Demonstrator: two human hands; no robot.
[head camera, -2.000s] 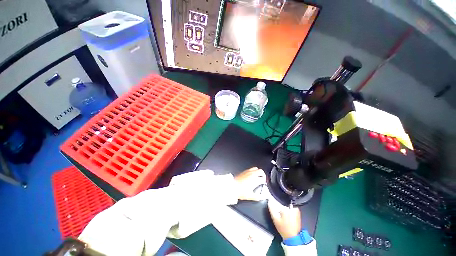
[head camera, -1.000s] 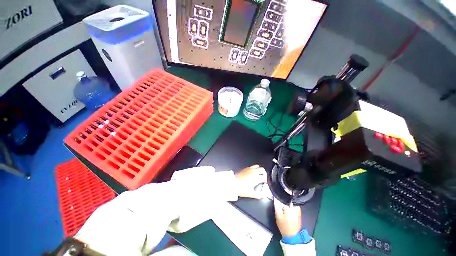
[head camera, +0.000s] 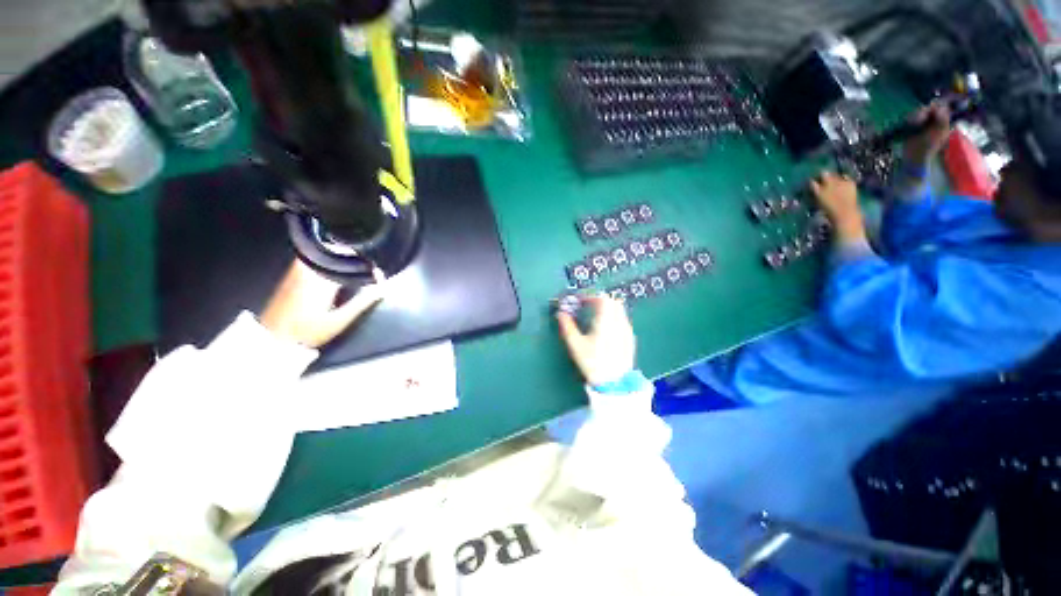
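Note:
My right hand (head camera: 602, 338) is over the green mat, with a small dark camera module (head camera: 569, 305) between thumb and finger at the left end of the front row. More camera modules (head camera: 638, 250) lie in rows just behind it. My left hand (head camera: 312, 305) rests on the black microscope base plate (head camera: 471, 250), beside and partly under the ring of the video microscope (head camera: 349, 239). Its fingertips are near the bright light spot; whether it holds anything is hidden.
A red slotted tray (head camera: 41, 373) stands far left. A white tub (head camera: 107, 140) and clear bottle (head camera: 180, 93) are back left. A paper sheet (head camera: 390, 390) lies before the base. Clear blister trays (head camera: 652, 105) are behind. A coworker in blue (head camera: 942, 291) works at right.
The view has swung right, bringing the module rows and coworker into sight. My right hand has moved from under the microscope to the rows. My left hand is still near the lens.

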